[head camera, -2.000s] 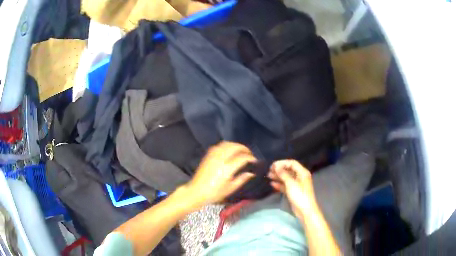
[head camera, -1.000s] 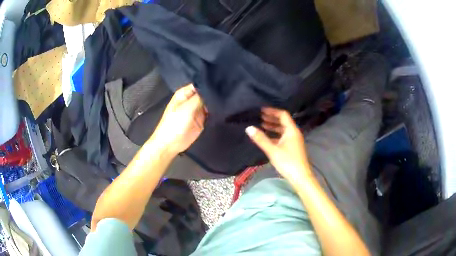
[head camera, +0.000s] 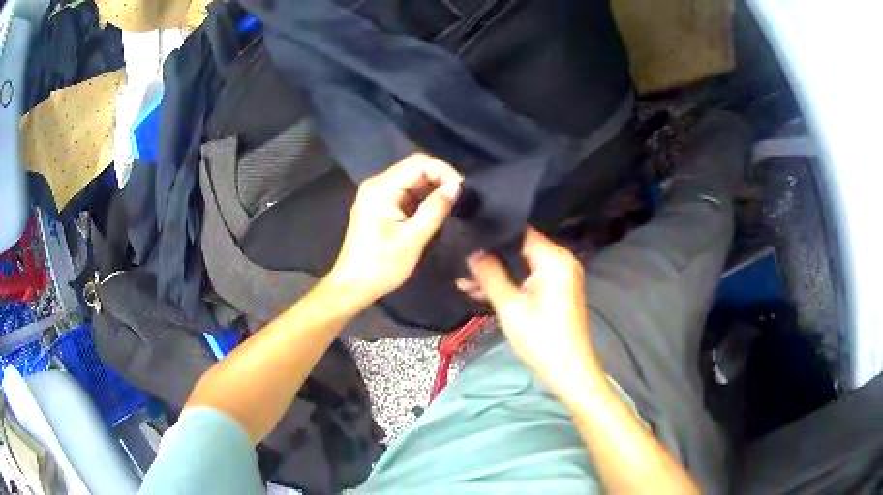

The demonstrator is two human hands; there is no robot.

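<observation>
A blue-black smooth fabric piece (head camera: 397,82) lies across a heap of dark garment panels (head camera: 562,58) in front of me. My left hand (head camera: 397,222) pinches the near edge of the blue-black piece between thumb and fingers. My right hand (head camera: 532,290) is just right of it at the cloth's lower corner, blurred, fingers curled; whether it grips the cloth cannot be told. A ribbed grey-black panel (head camera: 228,222) lies on the heap at the left.
Tan paper sheets with small holes (head camera: 73,135) lie at the left, another tan sheet (head camera: 675,43) at the upper right. Blue basket parts (head camera: 147,126) show under the cloth. A white table edge (head camera: 823,116) curves down the right. Speckled floor (head camera: 392,377) and a red bar (head camera: 453,353) show below.
My left hand has moved right along the cloth, closer to my right hand. The right hand has lowered slightly. The view has shifted since the earliest frame, moving the heap up and left.
</observation>
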